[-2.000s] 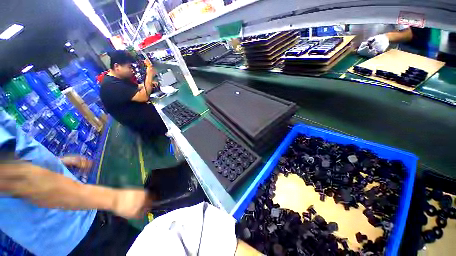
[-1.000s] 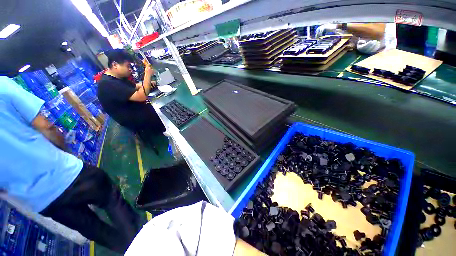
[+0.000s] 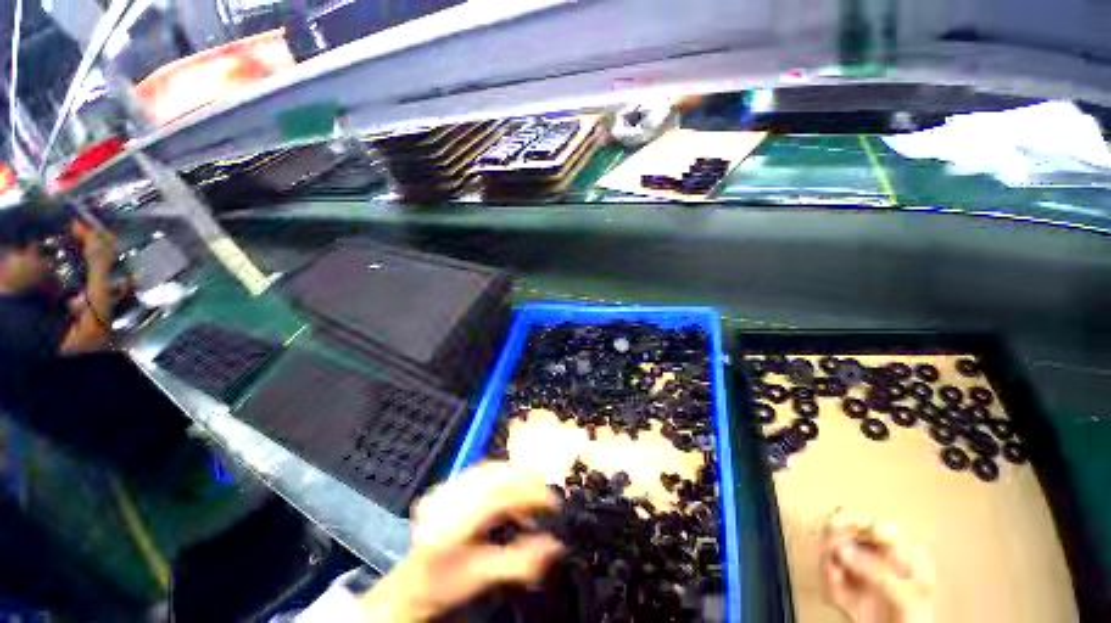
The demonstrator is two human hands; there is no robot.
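The blue bin (image 3: 727,487) stands in front of me, heaped with small black parts (image 3: 609,548) around a bare tan patch. My left hand (image 3: 481,535) is over the bin's near left side with its fingers curled; it is blurred, and I cannot tell if it holds a part. The black tray (image 3: 761,523) with a tan bottom is right of the bin. Loose black rings (image 3: 875,428) lie at its far end. My right hand (image 3: 867,572) is over the tray's near part, fingers bent together and blurred; a held part cannot be made out.
A pocketed black tray (image 3: 305,402) with round parts is on the left, with stacked black trays (image 3: 390,292) behind it. A dark green channel (image 3: 828,268) runs behind the bin. Beyond are stacked boards (image 3: 530,158) and white sheets (image 3: 1011,144). A person (image 3: 55,292) is at far left.
The view has turned right, bringing the black tray fully in. Both my hands have come into view, over bin and tray. The person in light blue is no longer in view.
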